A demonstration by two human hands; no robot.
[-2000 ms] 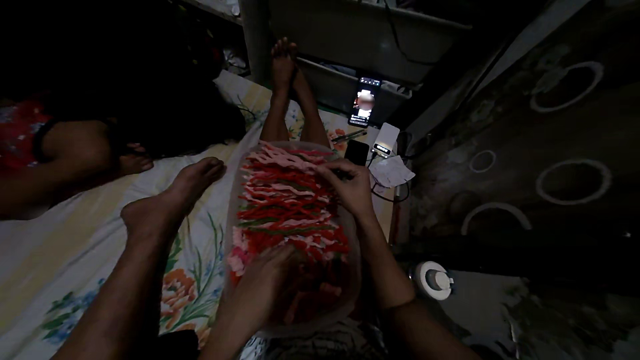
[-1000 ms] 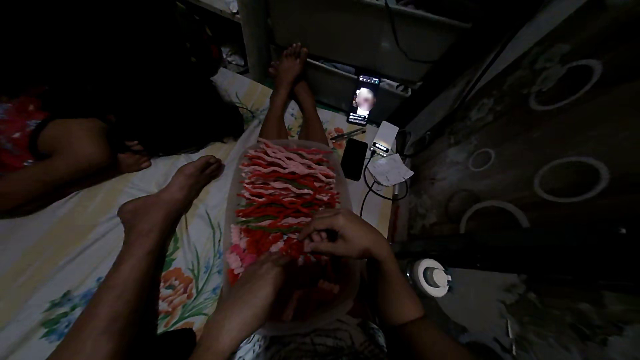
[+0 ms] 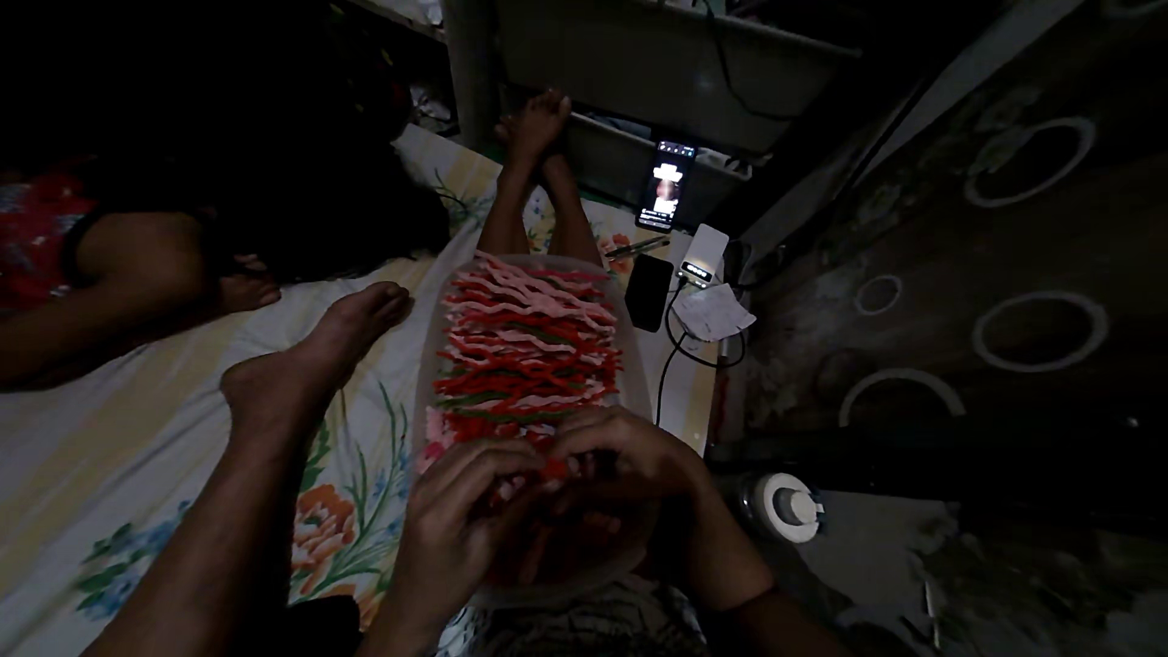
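A translucent plastic tub (image 3: 424, 383) rests on the wearer's lap. Wavy fuzzy strips (image 3: 529, 338) in red, pink and green lie crosswise over its far half, with small red and pink pieces (image 3: 443, 438) nearer. Over the tub's near half, my left hand (image 3: 465, 502) and my right hand (image 3: 630, 456) meet with bent fingers around a small red fuzzy piece (image 3: 552, 468). Both hands appear to pinch it, though dim light and the fingers hide much of it. The near end of the tub is in deep shadow, with dark red pieces faintly visible.
A flowered bedsheet (image 3: 365, 456) lies beneath. Beyond the tub's right side are a lit phone (image 3: 667, 185), a dark phone (image 3: 649, 292), pens (image 3: 639, 246), a white power bank (image 3: 703, 254) with a cable, and crumpled paper (image 3: 714, 313). Another person's leg (image 3: 137, 265) is at left; a white-lidded container (image 3: 787, 507) stands right.
My right hand was over the far strips two seconds ago, then came back beside my left hand. Both hands are now close together over the near half of the tub.
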